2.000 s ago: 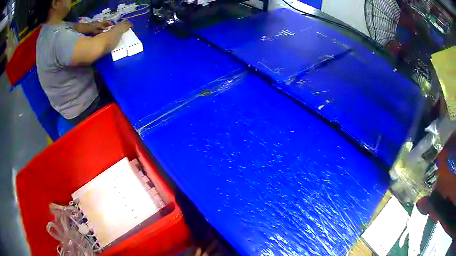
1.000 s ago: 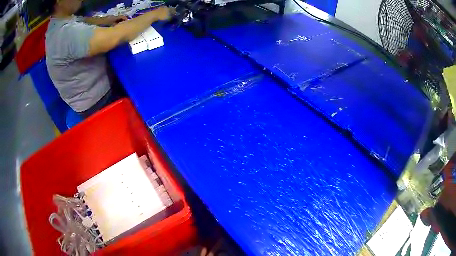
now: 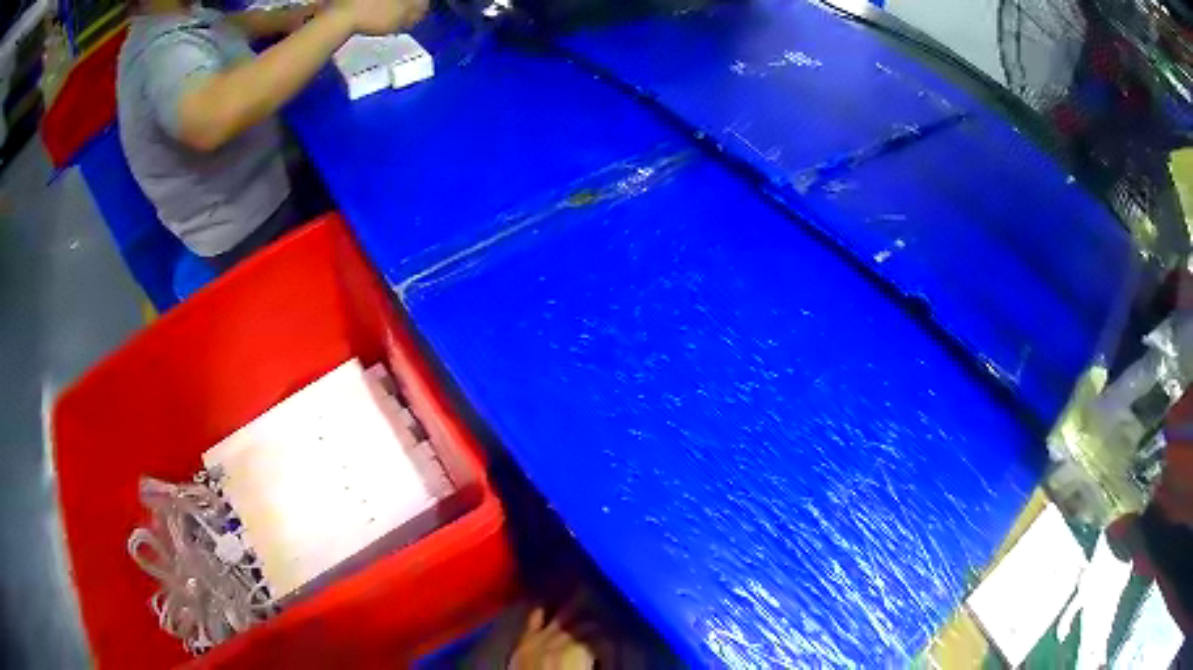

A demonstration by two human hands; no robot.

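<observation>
White power strips [image 3: 321, 478] lie side by side in a stack inside the red tote [image 3: 196, 373] at the lower left. Coiled pale cords [image 3: 196, 563] lie at the stack's left end. One hand, apparently my left hand [image 3: 552, 644], shows at the bottom edge just right of the tote. It is small, blurred and cut off, and I cannot tell whether it holds anything. My right hand cannot be made out.
A seated person [image 3: 196, 131] reaches over two white strips [image 3: 383, 66] on the blue bench [image 3: 628, 393]. A white pad [image 3: 1030, 585] and a white glove [image 3: 1096, 605] lie at lower right. Clear plastic and a dark blurred shape, unclear what, are at the right edge.
The whole view has shifted, so tote and bench sit slightly higher. The hand at the bottom edge shows more. The seated person's arm has moved away from the two strips and back.
</observation>
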